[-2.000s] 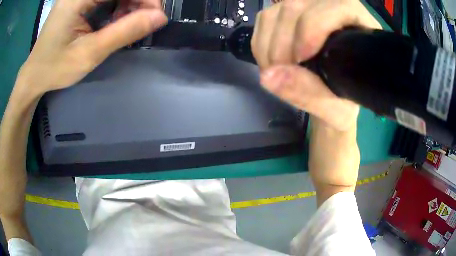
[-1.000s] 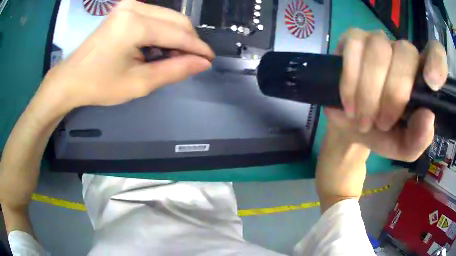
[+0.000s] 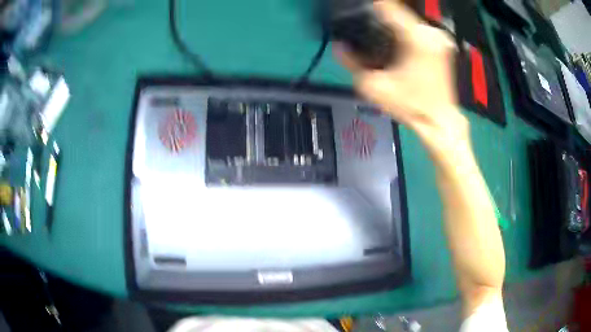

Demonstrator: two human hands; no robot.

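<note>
The laptop lies upside down in front of me, with two red-lined round fan grilles and a white barcode label on its near edge. Its dark component bay is open at the far middle. A black pad shows around the laptop. My right hand is beyond the laptop's far right corner, closed around the black electric screwdriver, which is blurred and cut off by the top edge. My left hand is out of the picture.
The green bench mat surrounds the pad. Black cable runs behind the laptop. Pens and small tools lie at the left. A green tool, a black-and-red item and dark flat parts are at the right.
My right hand has moved up and away past the laptop's far edge with the screwdriver. My left hand has left the picture. The view now shows the whole laptop and more bench.
</note>
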